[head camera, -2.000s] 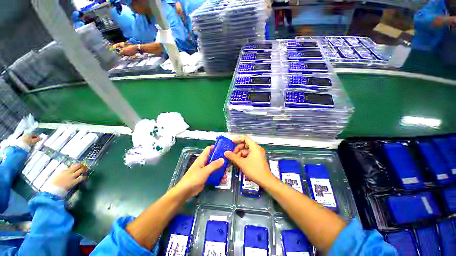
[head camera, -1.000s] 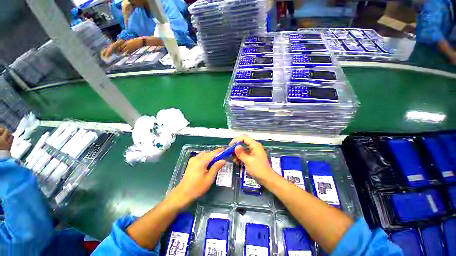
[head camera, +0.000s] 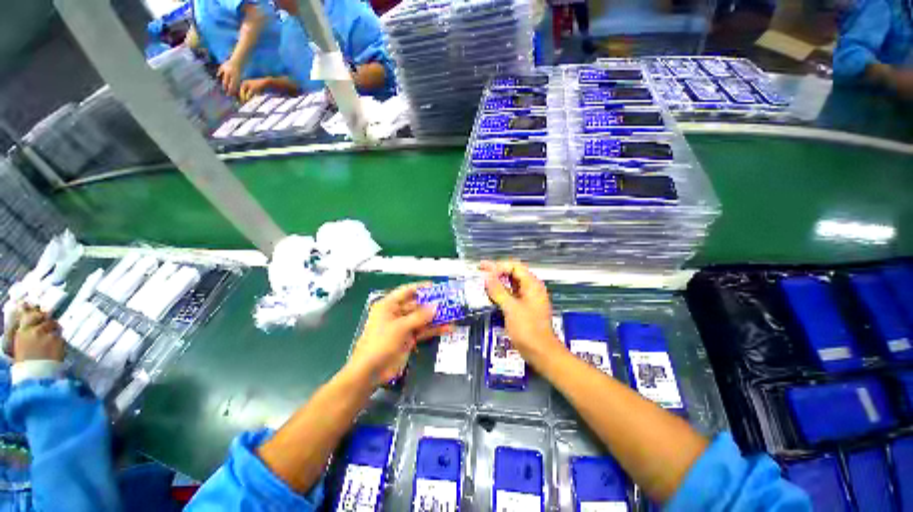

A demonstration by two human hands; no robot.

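A blue keypad phone (head camera: 450, 300) is held level above the back row of the clear blister tray (head camera: 521, 398). Its keypad side faces me, with the keypad at the left end and a pale, glaring screen area at the right end. My left hand (head camera: 392, 335) holds the keypad end. My right hand (head camera: 523, 308) holds the other end, fingertips at its edge. Below, several blue phones lie face down in the tray pockets with white rear labels (head camera: 652, 372). My hands partly hide the back row.
Stacked filled trays (head camera: 581, 235) stand beyond on the green belt. A black blister tray (head camera: 741, 340) with blue covers is at right. Crumpled clear plastic (head camera: 315, 270) lies upper left. A neighbour's phone tray (head camera: 150, 320) and a person's hand (head camera: 35, 335) are at left.
The phone has turned from its blue back, through edge-on, to its keypad side. Both hands stay over the tray's back row. The neighbour's hands have shifted at left.
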